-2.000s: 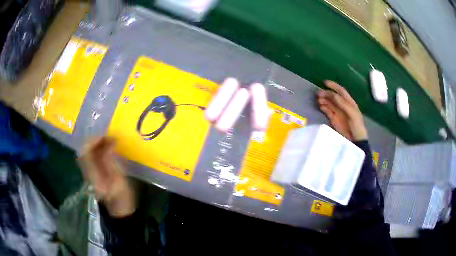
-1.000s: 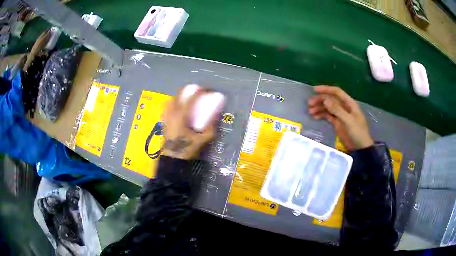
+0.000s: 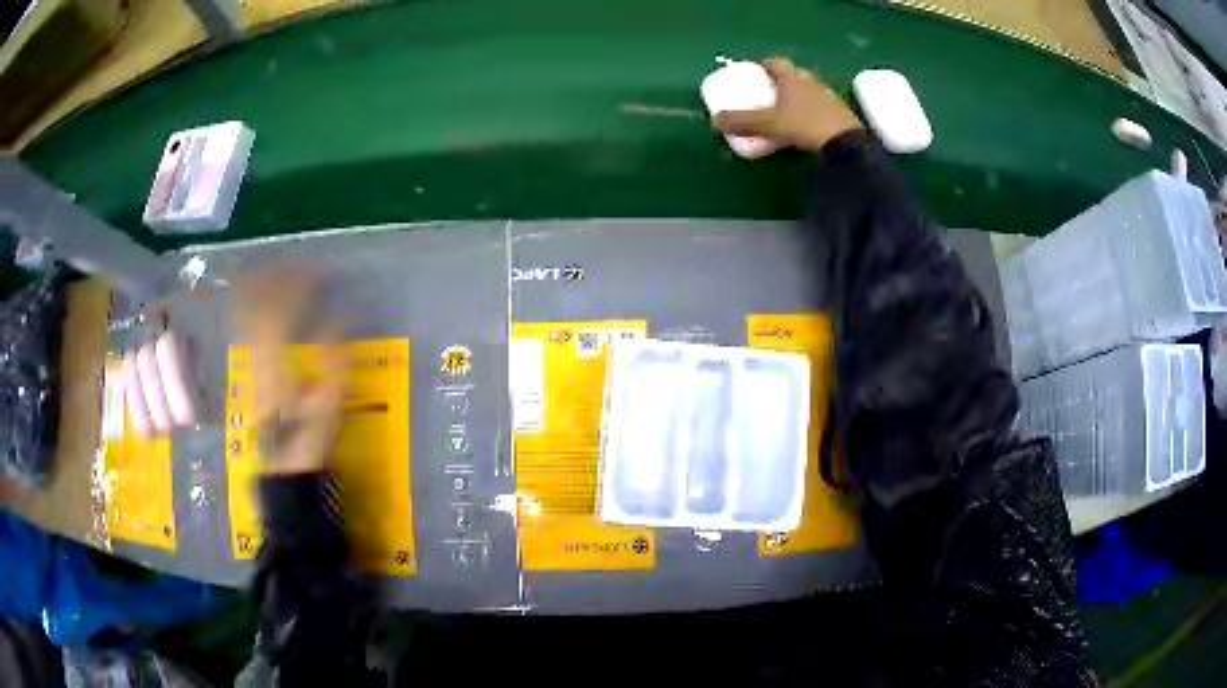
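An empty white inner tray with long compartments lies face up on the bench in front of me. My right hand reaches over the belt and grips a pale pink rounded device between thumb and fingers. A second pale rounded device lies on the belt just right of the hand. My left hand is a blur over the left part of the bench; its fingers are unclear. Several pink bars lie side by side to its left.
A filled tray sits on the green belt at upper left. Tall white tray stacks stand at the bench's right end. A metal post crosses the upper left. A small pale piece lies far right on the belt.
My right hand has moved from the bench onto the belt and taken hold of a device. The pink bars have been moved to the far left; my left hand is now right of them.
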